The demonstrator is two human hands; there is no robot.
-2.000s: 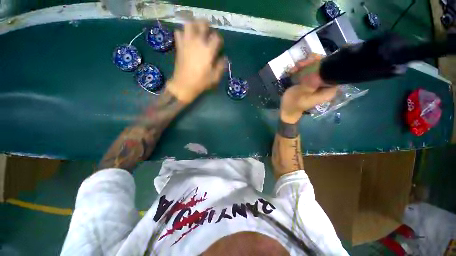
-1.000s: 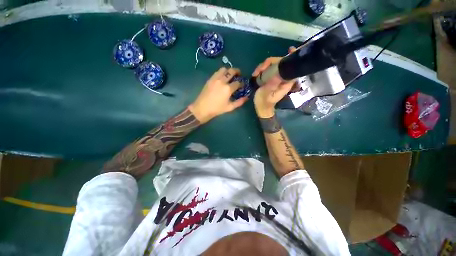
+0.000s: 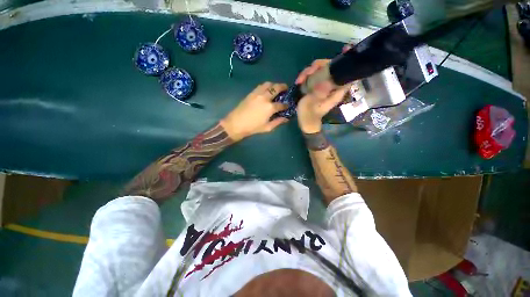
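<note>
My left hand (image 3: 255, 113) holds a round blue unit (image 3: 285, 103) against the bench, its fingers partly covering it. My right hand (image 3: 317, 96) grips the electric screwdriver (image 3: 366, 58), which slants down from the upper right. Its nose reaches the unit; the driver tip and any screw cannot be made out. The screw feeder (image 3: 380, 90), silver-white and black with a small red switch, stands just right of my right hand, partly behind the screwdriver.
Several loose blue units with white cords, one here (image 3: 152, 58), lie at the upper left. A clear plastic bag (image 3: 401, 116) lies beside the feeder and a red bag (image 3: 493, 131) at far right. A worn white rail (image 3: 273, 20) borders the belt. A cardboard box (image 3: 418, 226) is below the bench edge.
My left hand moved from above the bench onto the unit, and one loose unit now lies at upper centre. My right hand brought the screwdriver from the feeder to the held unit.
</note>
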